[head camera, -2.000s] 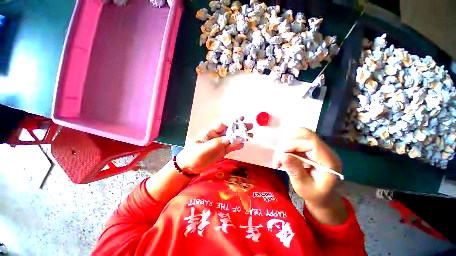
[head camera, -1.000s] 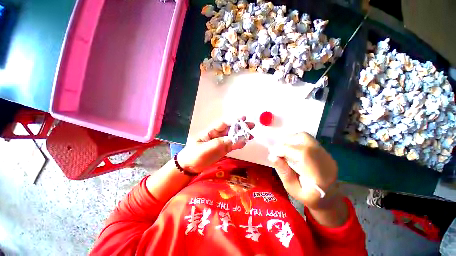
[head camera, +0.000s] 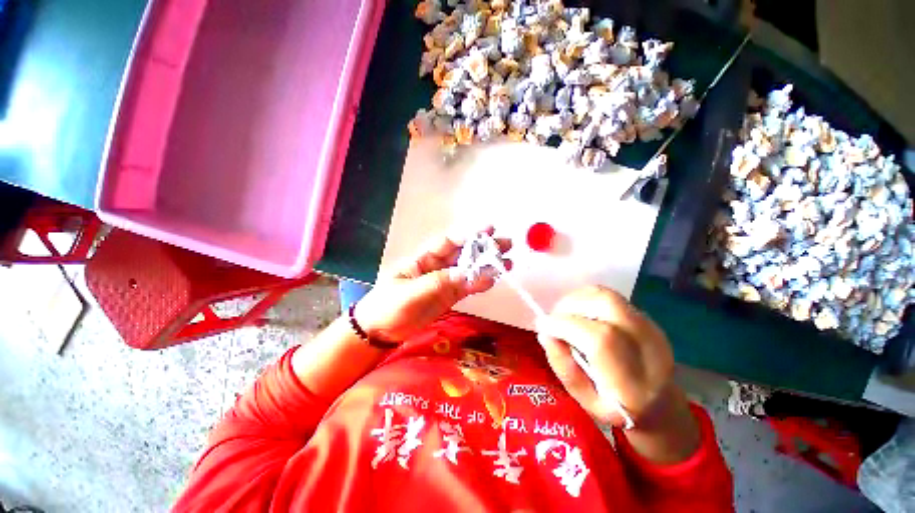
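Note:
My left hand (head camera: 426, 288) holds a knobbly grey-white moulded piece (head camera: 482, 257) between thumb and fingers, above the near edge of the pale work board (head camera: 441, 190). My right hand (head camera: 612, 351) holds a thin pale stick (head camera: 526, 299) like a pen. The stick's tip is at the piece; a small red spot shows there, and I cannot tell whether it is on the piece or the tip. A round bright red pot or cap (head camera: 540, 236) sits on the board just right of the piece.
A heap of whitish and orange-tinted parts (head camera: 552, 80) lies behind the board. A black tray's parts (head camera: 813, 220) are at the right. A pointed metal tool (head camera: 647, 178) lies at the board's far right corner. A pink tray (head camera: 326, 150) is at the left, with red stools (head camera: 166, 291) below.
My right hand has turned and moved left, bringing the stick's tip to the piece. My left hand still holds the piece. The whole view has shifted slightly.

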